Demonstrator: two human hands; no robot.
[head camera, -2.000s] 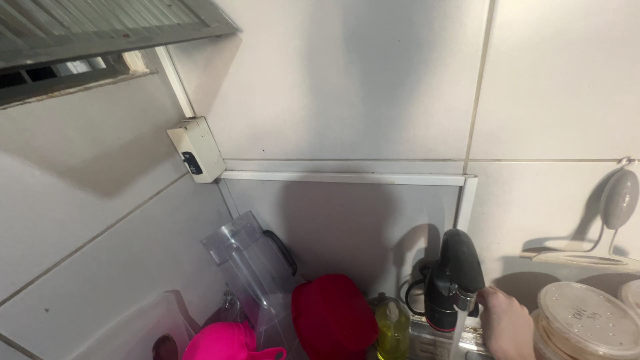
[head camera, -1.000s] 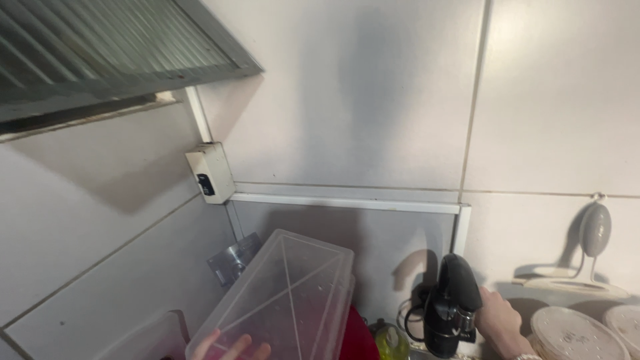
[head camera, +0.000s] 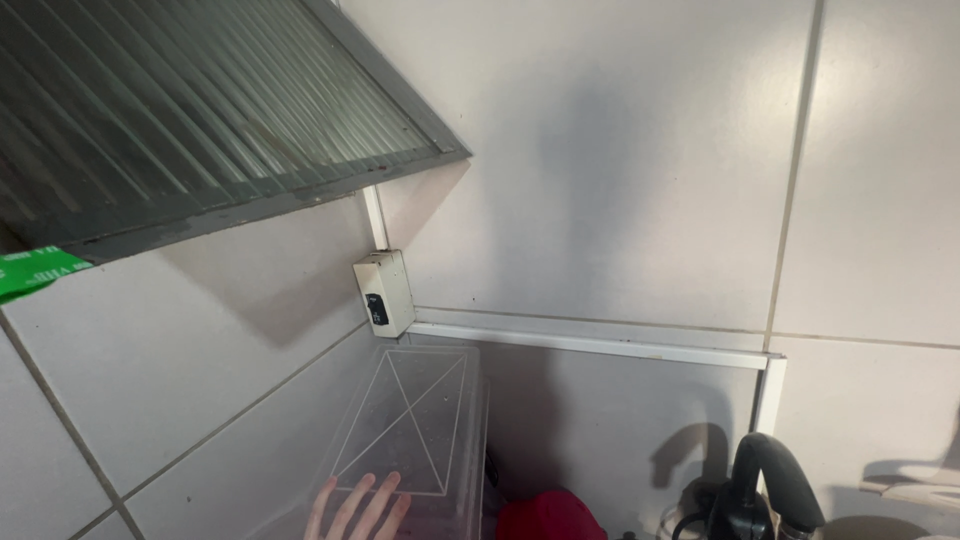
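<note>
My left hand (head camera: 360, 506) shows at the lower edge, its fingers spread against the base of a clear plastic container (head camera: 409, 420) in the corner; whether the thumb grips it is hidden. Faint raised lines cross on that base. Just right of the container is a red rounded object (head camera: 551, 516), its kind unclear. At the lower right stands a black faucet-like spout (head camera: 776, 472). My right hand is outside the view.
A grey-framed window pane of ribbed glass (head camera: 247, 97) juts out at the upper left, with green tape (head camera: 37, 274) at its edge. A beige electrical box (head camera: 384, 294) and white cable trunking (head camera: 585, 343) run along the tiled walls.
The clear container, first seen one second ago with my left hand at it, has moved left into the corner. My right hand, earlier beside the black spout, has left the view.
</note>
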